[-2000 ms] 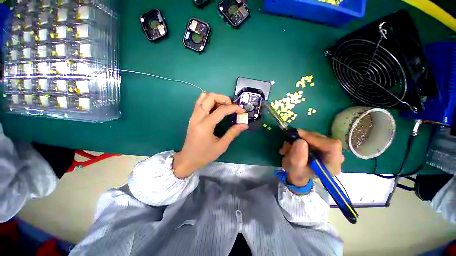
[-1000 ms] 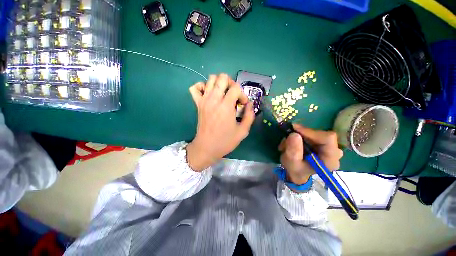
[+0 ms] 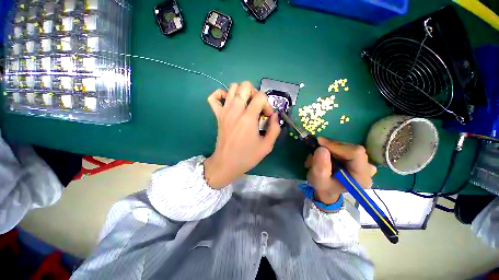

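A black watch housing [image 3: 278, 101] with silvery electronics sits on a dark flat jig [image 3: 286, 86]. My left hand [image 3: 239, 131] is bare and covers the housing's left side, its fingertips pinched at the edge. A small piece shows partly between the fingertips; most of it is hidden. The solder wire [image 3: 176, 66] runs from the left to my left fingers. My right hand [image 3: 340, 168] grips the blue and black soldering iron [image 3: 361, 197], its metal tip at the housing's lower right part.
Yellow bits [image 3: 316, 114] lie right of the jig. A blister tray [image 3: 65, 63] is at left, loose housings [image 3: 216, 29] at top, a blue bin [image 3: 355, 10] beyond. A fume fan [image 3: 411, 76] and tip cleaner pot [image 3: 406, 145] stand at right. Other people's sleeves [image 3: 24, 186] show at both sides.
My left hand has turned over the housing, hiding the whitish block seen earlier. The iron's tip has moved slightly left onto the housing. The view has shifted slightly.
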